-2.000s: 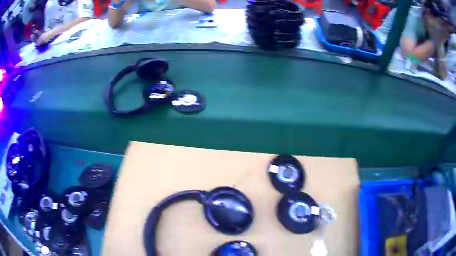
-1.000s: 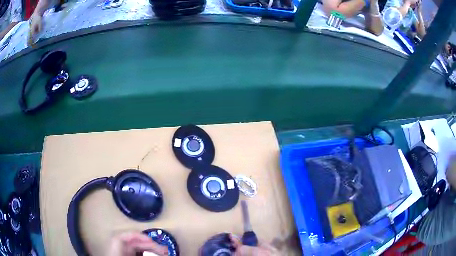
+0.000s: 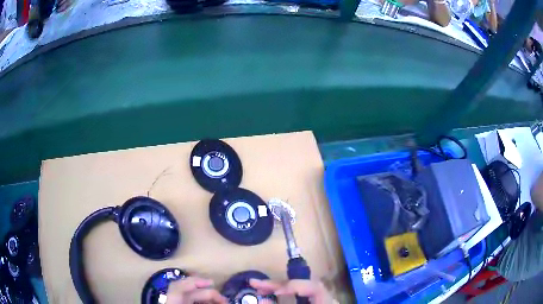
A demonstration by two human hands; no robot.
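Note:
The headphones' black headband and closed glossy ear cup lie on the cardboard. The open ear cup is at the bottom edge, beside my left hand. My left fingers are bent, cut off below; what they hold cannot be told. My right hand holds the soldering iron by its dark handle, tip pointing away over the solder wire coil. My right fingers also touch a speaker plate between my hands. Two more speaker plates lie above, touching each other.
The cardboard bears the work. The blue tray at right holds a yellow sponge and a grey box. More black plates lie at left. A green raised surface runs behind, with a slanted green post at right.
The view has shifted slightly. My left hand has moved right, towards the plate at the bottom. The iron's tip has moved up to the solder coil.

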